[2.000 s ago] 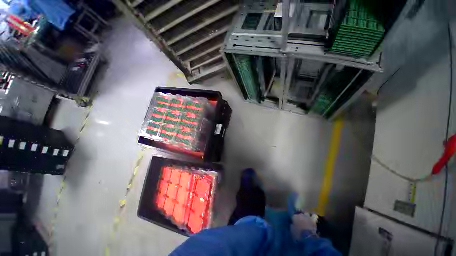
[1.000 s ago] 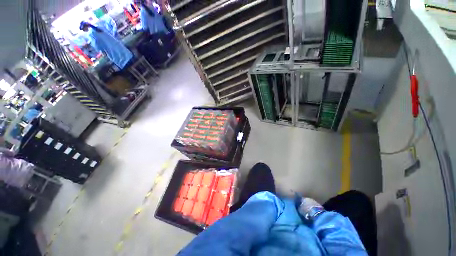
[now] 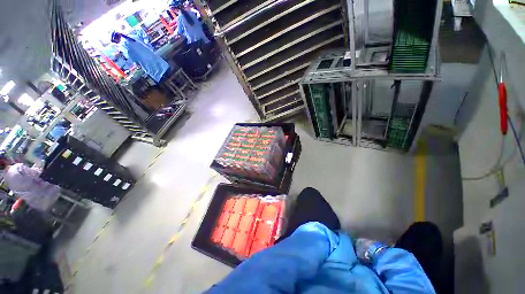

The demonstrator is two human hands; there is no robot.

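Note:
Two black crates stand on the floor in front of me. The nearer crate (image 3: 201,235) holds red trays (image 3: 244,224) with a clear plastic edge. The farther crate (image 3: 292,163) holds a stack of clear-edged trays (image 3: 250,148) with rows of small green pieces over red. My right hand (image 3: 366,249), in a whitish glove, is low at my lap below the blue sleeve, small and blurred; its fingers and anything in them cannot be made out. My left hand is not visible; only blue cloth shows on that side.
A magazine rack (image 3: 356,76) with green panels stands ahead right, beside a slatted metal rack (image 3: 265,106). A white machine side with a red-handled tool (image 3: 502,108) is at the right. Black bins (image 3: 86,172) and a person in pink (image 3: 29,184) are at left; people in blue sit farther back.
The view has tilted up and turned left, so crates and racks sit farther right and more of the floor behind shows. The crates have not visibly moved. My right hand stays low at my lap.

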